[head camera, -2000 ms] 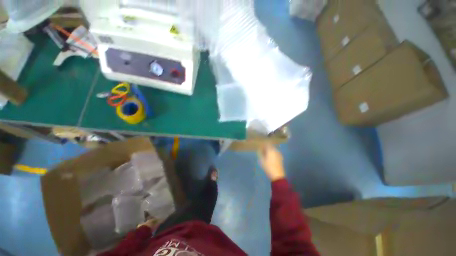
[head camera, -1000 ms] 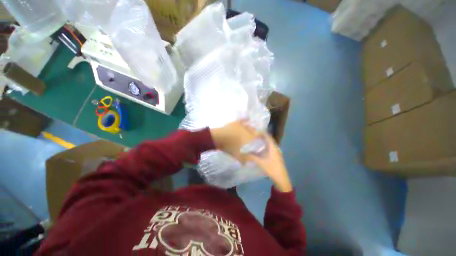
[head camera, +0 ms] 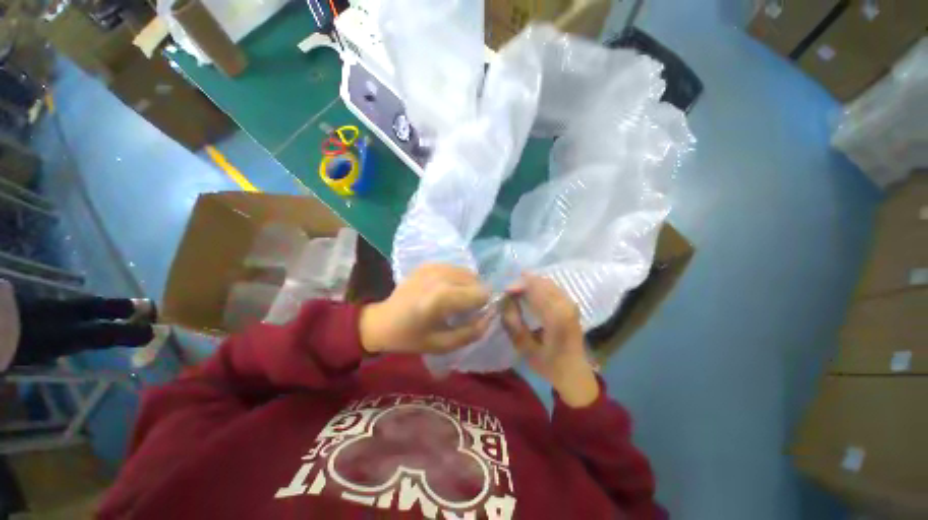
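A long chain of clear, ribbed air column cushion wrap [head camera: 621, 132] loops in front of me, from the machine side down to my hands and over the bench's right end. My left hand [head camera: 432, 310] is closed on the wrap near my chest. My right hand [head camera: 544, 320] pinches the wrap just to the right of it, fingers bent. The two hands are close together with film between them. The wrap's lower end hangs below my hands. Fine detail at the fingertips is blurred.
The white inflator [head camera: 392, 117] stands on the green bench [head camera: 290, 96], with scissors [head camera: 341, 139] and a yellow tape roll [head camera: 341, 171] nearby. An open carton [head camera: 204, 254] holds cushion pieces. Another carton [head camera: 667, 274] stands at the bench end. A person's legs [head camera: 87, 325] show at left.
My view has turned, so bench and carton sit further right. My crossed hands have moved apart to lie side by side on the wrap. The wrap now forms a wide loop.
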